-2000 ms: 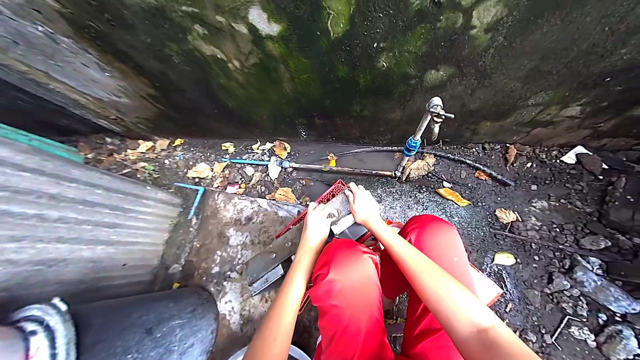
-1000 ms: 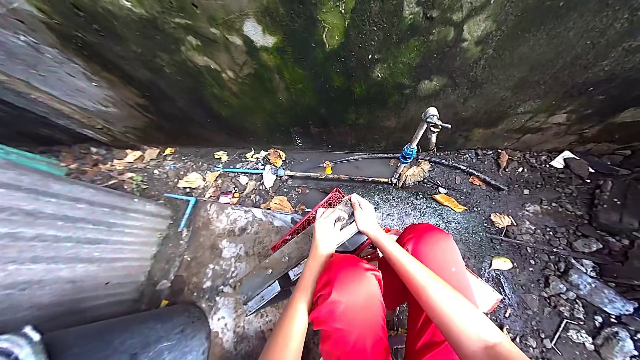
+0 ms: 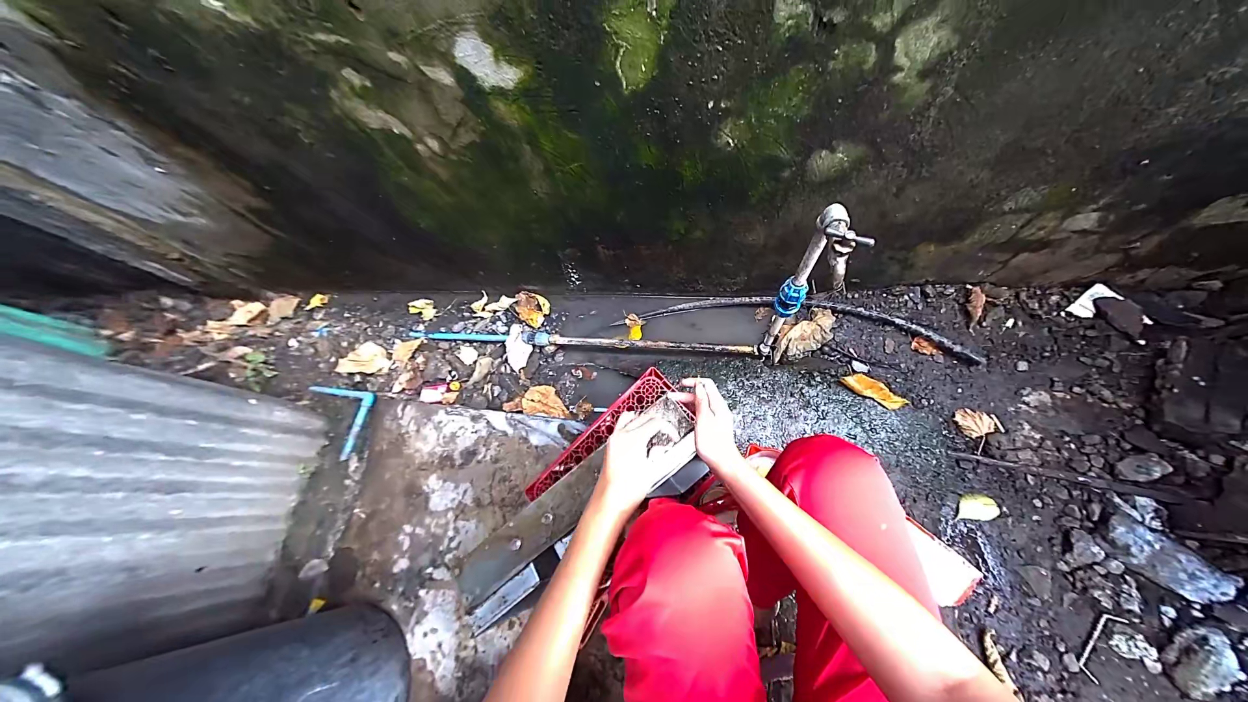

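Note:
A long grey board (image 3: 531, 522), with a flat face and small round marks, slants up from lower left beside my knees. At its upper end my left hand (image 3: 639, 453) is closed around a grey, dirt-specked piece (image 3: 671, 421); whether this is part of the board I cannot tell. My right hand (image 3: 714, 424) grips the same piece from the right, fingertips bent over its top. A red lattice-sided plastic basket (image 3: 600, 439) leans just behind the board. Under the board, a lighter metal-looking strip (image 3: 507, 597) shows. The fingers hide much of what I hold.
A metal faucet (image 3: 837, 234) with a blue coupling (image 3: 790, 296) rises from a pipe (image 3: 653, 344) along the mossy wall (image 3: 585, 146). A black hose (image 3: 907, 330) lies behind. Corrugated sheeting (image 3: 146, 487) and a dark cylinder (image 3: 263, 663) stand left. Stones and leaves litter the right.
Both hands stay at the board's upper end. From two seconds ago, the basket's lattice side and the board show at a slightly different tilt.

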